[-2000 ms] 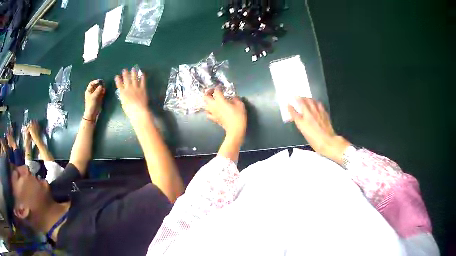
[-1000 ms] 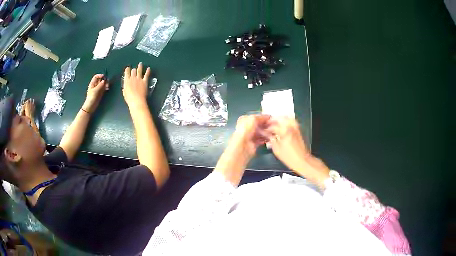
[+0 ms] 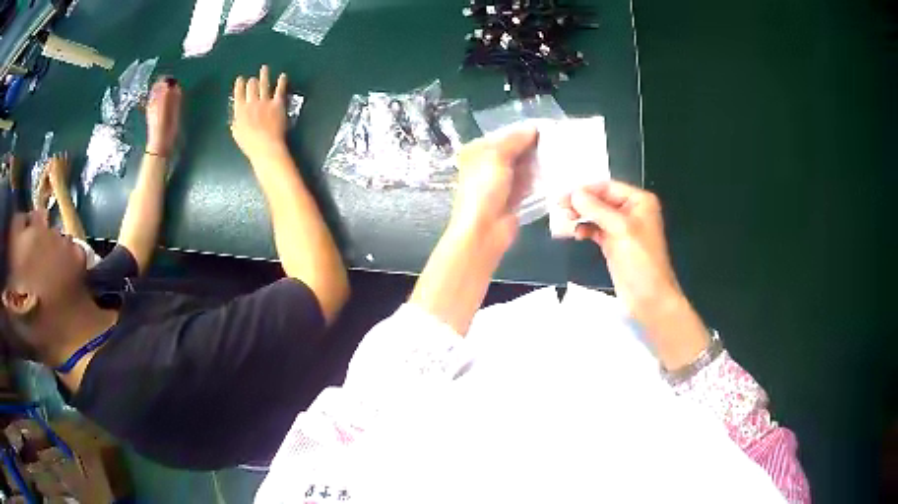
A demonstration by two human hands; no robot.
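My left hand (image 3: 489, 177) is closed on a clear plastic bag (image 3: 520, 115), held above the bench in front of me. My right hand (image 3: 622, 219) is beside it, with thumb and fingers pinched at the lower edge of the white stack of bags (image 3: 588, 148); whether it grips the stack or a single bag is hard to tell. Filled bags (image 3: 399, 138) with dark loops inside lie in an overlapping pile left of my left hand. A tangled pile of black cables (image 3: 525, 41) with pale ends lies beyond the white stack.
A seated co-worker (image 3: 197, 364) in a black shirt is at my left, both hands over the green bench mat (image 3: 222, 207). Pale stacks (image 3: 204, 25), a glossy clear bag (image 3: 311, 16) and crumpled filled bags (image 3: 106, 148) lie farther left. The bench edge is right of the white stack.
My left hand has left the filled bags, met my right hand, and now holds a clear bag. My hands have moved slightly apart since one second ago. The co-worker's left hand has shifted.
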